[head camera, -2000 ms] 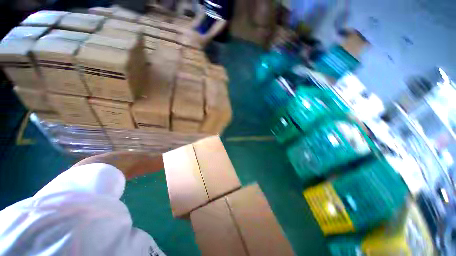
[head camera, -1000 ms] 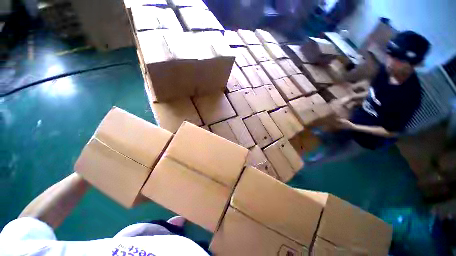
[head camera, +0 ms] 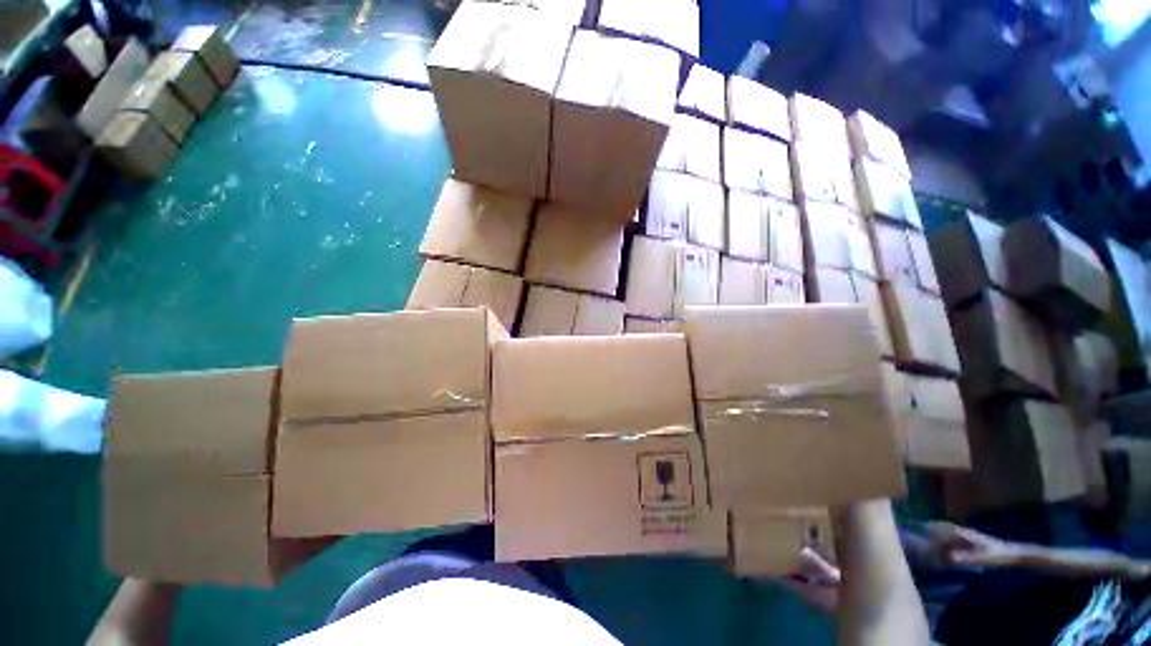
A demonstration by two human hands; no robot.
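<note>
A row of several closed brown packed cartons (head camera: pixel 593 467) spans the view in front of my body, above the floor. One carton near the middle has a printed glass mark. My left hand (head camera: pixel 141 606) is at the lower left end of the row, its fingers hidden by the end carton. My right hand (head camera: pixel 868 543) is at the right end, mostly hidden behind the carton, with the forearm showing below. The row is held between them. Beyond it lies the palletised stack (head camera: pixel 757 189) of packed cartons, with larger, higher cartons at its near left.
Another carton (head camera: pixel 767 543) shows below the row's right end. Another person's arm (head camera: pixel 1010 552) reaches in at the lower right. More cartons (head camera: pixel 1035 366) stand at the right. Small cartons (head camera: pixel 164 101) and a red object (head camera: pixel 23 189) are at the upper left of the green floor.
The view has turned and the held row now lies nearly level instead of slanting down to the right. The other person has moved from the upper right to the lower right edge.
</note>
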